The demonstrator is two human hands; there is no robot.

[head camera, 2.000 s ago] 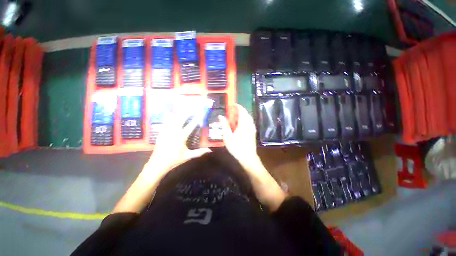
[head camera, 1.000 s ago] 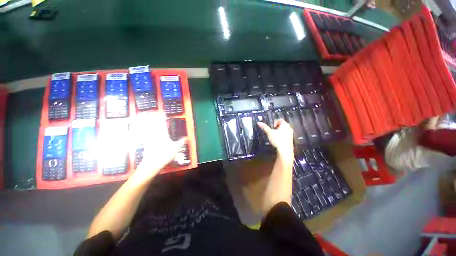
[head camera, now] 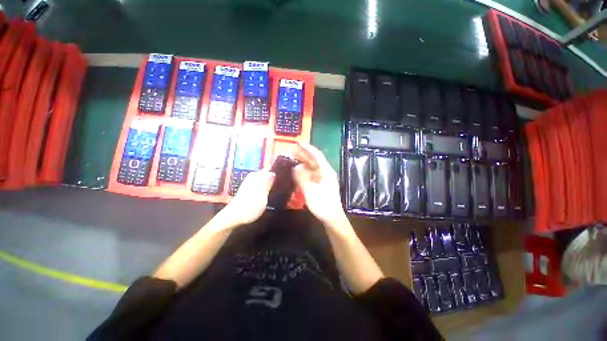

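The red phone tray (head camera: 120, 180) holds keypad phones with blue film in two rows, such as the one at top right (head camera: 289, 106). The lower right pocket shows bare red around my fingers. My left hand (head camera: 251, 198) and my right hand (head camera: 318, 181) hold a dark phone (head camera: 282, 181) between them over that pocket, close to my shirt. Whether a back cover is on it cannot be told. The black cover tray (head camera: 347, 160) lies to the right with plain black covers (head camera: 436, 183); three lower left pockets look glossy and empty.
Red stacked trays stand at left (head camera: 40, 113) and right (head camera: 572, 160). A carton (head camera: 393, 250) with black blister trays (head camera: 456, 270) sits below the bench edge. Another red tray (head camera: 509, 60) lies farther across the green surface (head camera: 266, 26).
My right hand has come back from the cover tray to my left hand. Both now hold a dark phone lifted from the lower right pocket. One more cover pocket looks empty. The view has shifted.
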